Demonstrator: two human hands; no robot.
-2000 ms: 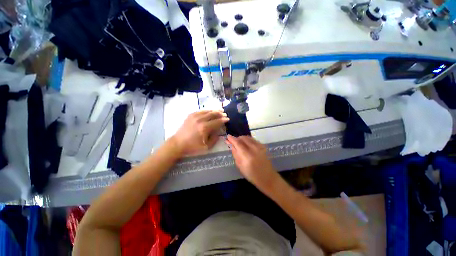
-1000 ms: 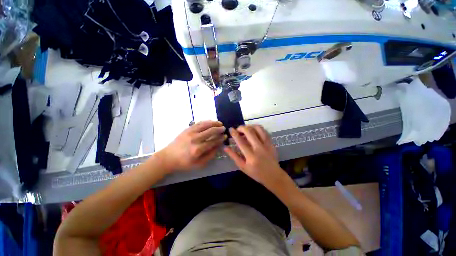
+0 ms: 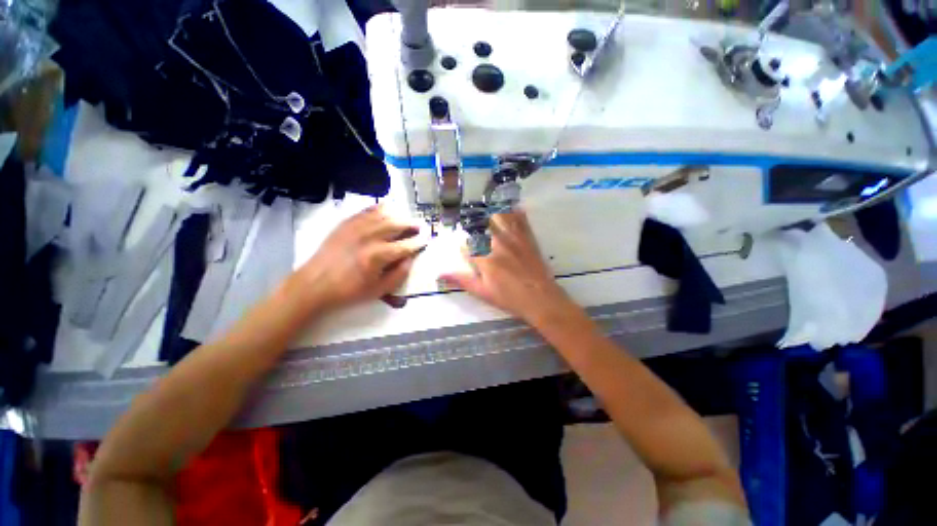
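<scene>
The sewing machine (image 3: 616, 200) has a long white head with a blue stripe. Its presser foot (image 3: 478, 241) stands between my hands. My left hand (image 3: 360, 257) lies on the bed left of the needle, fingers bent toward it. My right hand (image 3: 509, 269) is right of the foot, thumb apart and fingers reaching up behind the foot. The dark fabric piece does not show between the hands; whether fingers hide it I cannot tell. A small dark spot (image 3: 394, 300) shows under my left hand.
Dark garment panels (image 3: 267, 103) heap at upper left. White-grey strips (image 3: 241, 272) and a dark strip (image 3: 185, 272) lie left. A folded dark piece (image 3: 683, 277) and white cloth (image 3: 832, 288) lie right. A ruler (image 3: 411, 362) edges the table.
The dark piece that was under the foot and between my fingers no longer shows. My left hand has moved left and up, my right hand up beside the foot. The view has shifted.
</scene>
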